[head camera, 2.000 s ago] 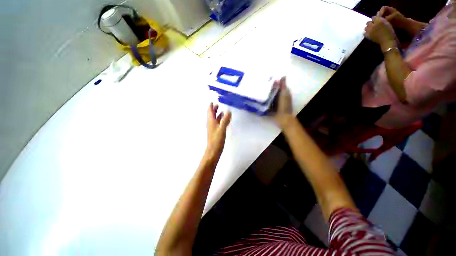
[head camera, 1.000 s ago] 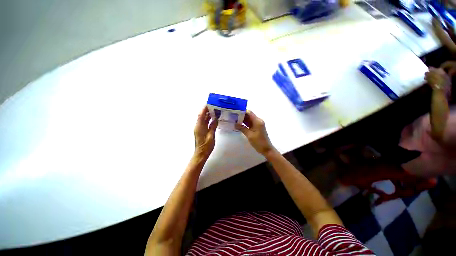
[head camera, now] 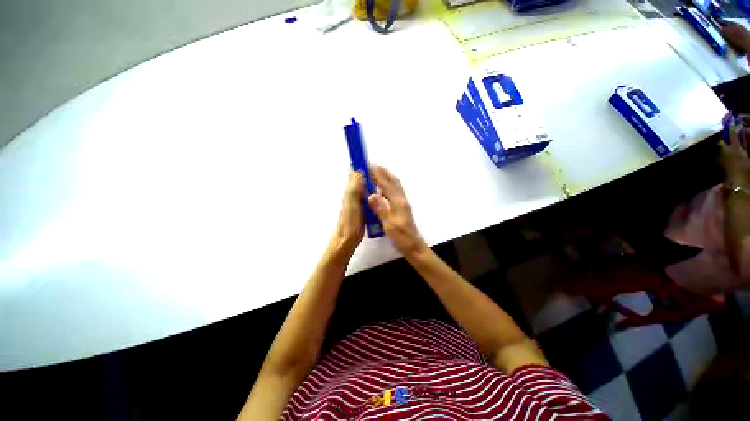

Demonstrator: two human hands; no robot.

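A slim retail box (head camera: 355,148) stands on edge between my two hands, its narrow blue side facing up and a small tab at its far end. My left hand (head camera: 352,207) presses on its left face. My right hand (head camera: 394,210) lies along its right face, fingers extended. The box's broad faces are hidden. A fanned stack of retail boxes (head camera: 516,119) lies on the table to the right, white front with a blue panel on top. A single retail box (head camera: 650,120) lies further right.
The long white table (head camera: 197,181) curves along the wall. Yellow tape lines (head camera: 543,34) mark its far part. A yellow bag (head camera: 385,8) sits at the back. A person in pink (head camera: 706,234) is at the right edge, above a checkered floor (head camera: 650,362).
The box in my hands has turned from its blue end facing me to its long narrow side facing up. My right hand has moved flat against its side. The view has shifted slightly.
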